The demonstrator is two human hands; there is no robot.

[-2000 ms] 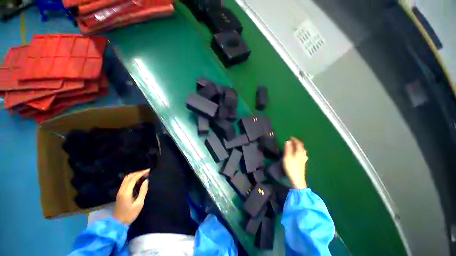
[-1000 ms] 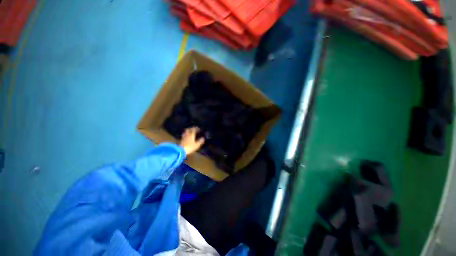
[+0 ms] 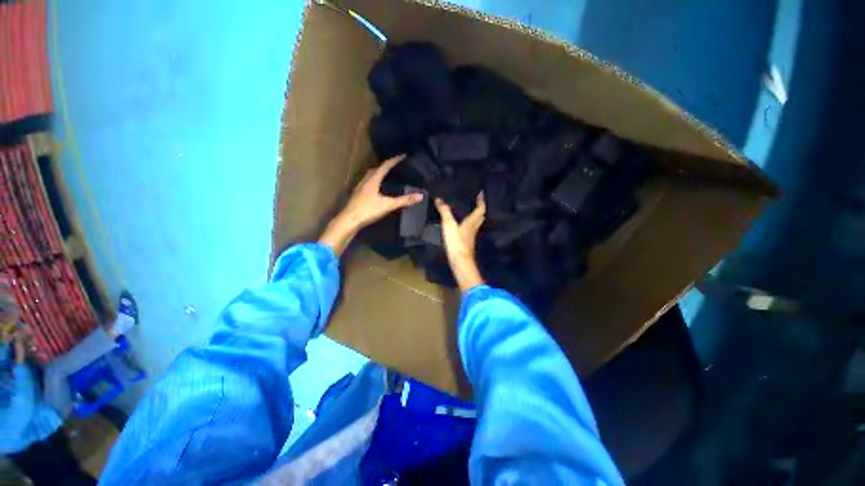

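The open brown carton stands in front of me. It holds a heap of small matte black blocks, many too dark to tell apart. Both my hands reach down into it. My left hand is over the near left part of the heap, thumb and fingers apart, its thumb tip touching a greyish-black block. My right hand is just right of it, fingers spread over dark blocks. No block is lifted in either hand.
Red-orange stacks lie at the far left edge. A person in a blue smock is at the lower left, by a blue stool. A dark rounded shape is right of the carton's near side.
The view has moved down and closer to the carton, and the green bench has left the picture. Both hands are now in the carton; one second ago only one hand showed there.
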